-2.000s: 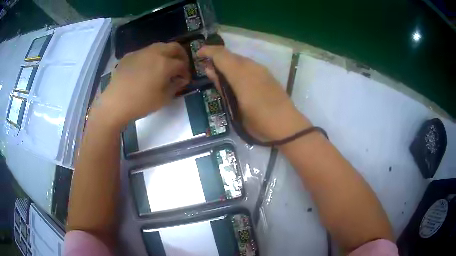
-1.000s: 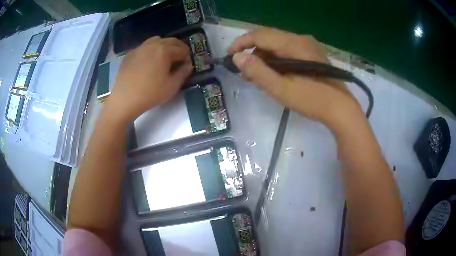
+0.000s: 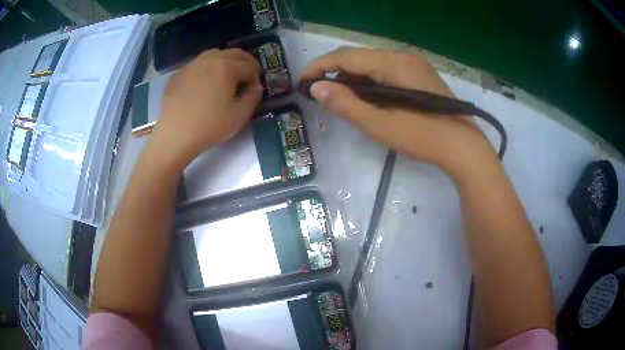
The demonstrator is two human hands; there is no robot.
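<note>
My right hand (image 3: 384, 96) holds the black soldering iron (image 3: 411, 96), its front end pointing left at the circuit board (image 3: 274, 63) of the second case from the top. My left hand (image 3: 212, 96) is at that case, fingertips beside the board, on a battery cell (image 3: 145, 106) whose far end sticks out left of the hand. The exact grip and the iron's tip are hard to see. Below, three black cases hold silver-white cells (image 3: 236, 256) with boards at their right ends. The top case (image 3: 205, 34) looks black and empty of a cell.
Stacked white trays (image 3: 89, 116) with several cells stand at the left. A clear blister tray lies under the cases. A black block (image 3: 593, 198) and a black box with a round label (image 3: 599, 301) are at the right. A green conveyor (image 3: 466, 34) runs behind the bench.
My right hand was at the second board, then moved right and now holds the iron beside it. The cell's end now shows left of my left hand. Since one second ago there is little movement.
</note>
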